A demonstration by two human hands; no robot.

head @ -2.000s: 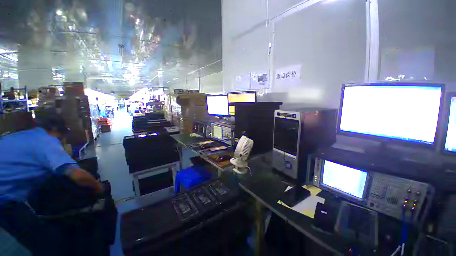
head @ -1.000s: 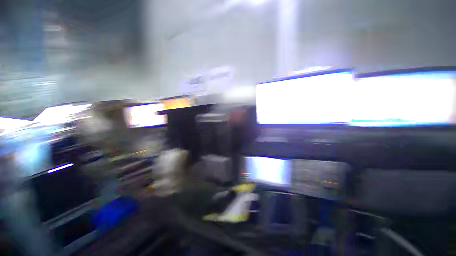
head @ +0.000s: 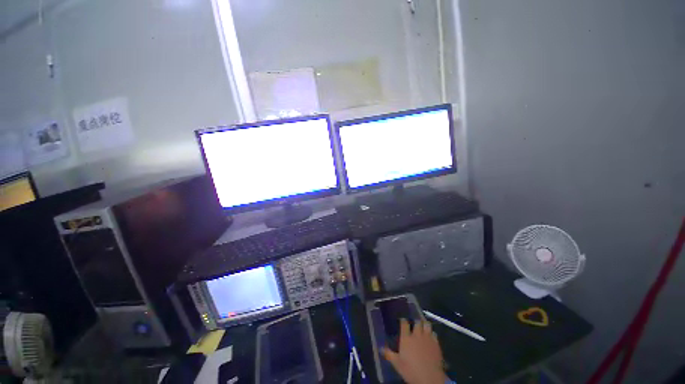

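My right hand [head: 419, 352] comes in from the bottom edge, palm down with its fingers apart, over the right test fixture [head: 381, 322]. Whether the fingertips touch the fixture's dark centre is unclear, and the hand hides part of it. The left test fixture [head: 287, 352], a pale-rimmed tray with a dark centre, lies beside it, with blue and white cables [head: 347, 330] between the two. The tester [head: 312, 281], its small screen lit, stands behind. My left hand is not in view.
Twin monitors [head: 270, 163] stand behind a keyboard [head: 263, 246]. A white stick [head: 454, 325], a yellow heart-shaped item [head: 533, 317] and a white fan [head: 546, 256] are at right. A grey box [head: 432, 251], a computer tower [head: 113, 262], papers [head: 214, 366] and another fan [head: 26, 341] also show.
The view has swung right from the aisle to the test bench. The other person has left the view. My right hand has come into view over the right fixture.
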